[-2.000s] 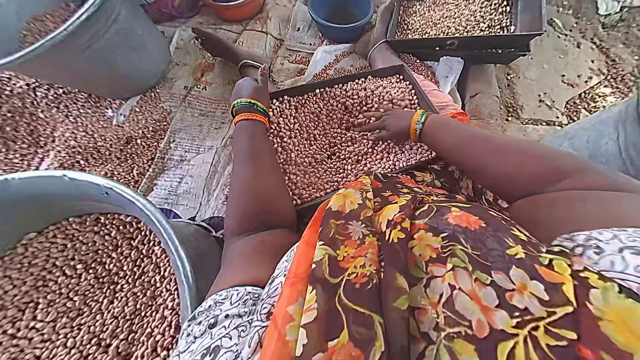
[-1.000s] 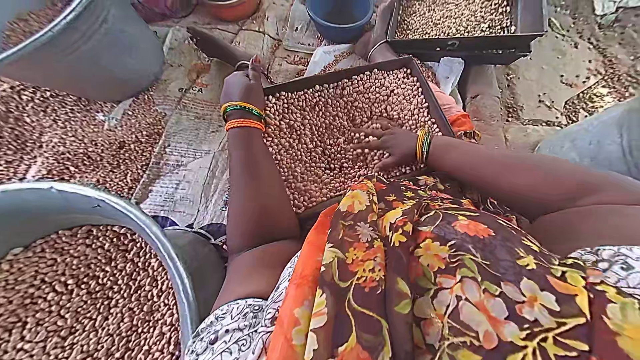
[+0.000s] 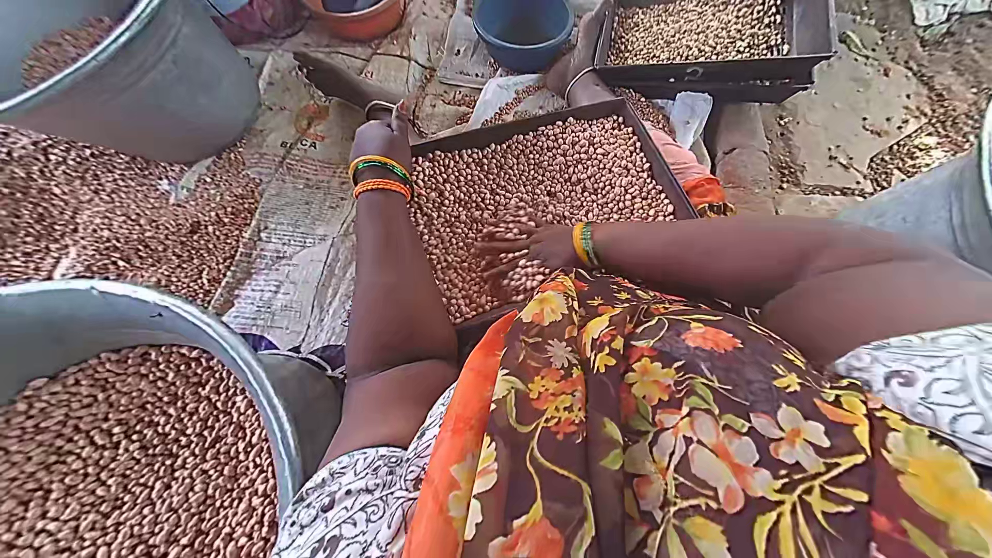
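A dark rectangular tray (image 3: 659, 167), spread with reddish-brown nuts or seeds (image 3: 558, 167), rests across my lap. My left hand (image 3: 384, 138) is closed at the tray's far left corner, thumb up, gripping its edge. Near the tray's front, my right hand (image 3: 535, 246) lies palm down with fingers spread among the nuts, some of them around and over the fingers. The fingers are slightly blurred. Bangles circle both wrists.
A metal tub (image 3: 279, 434) of nuts stands front left, another tub (image 3: 178, 85) behind it, beside a heap of nuts (image 3: 116, 201). Beyond are a blue bucket (image 3: 523, 35), an orange basin (image 3: 360, 19) and another person's tray (image 3: 697, 74) of paler nuts. A grey metal vessel (image 3: 930, 198) stands right.
My right hand has moved left and toward me across the nuts in the tray. My left hand stays at the tray's far left corner.
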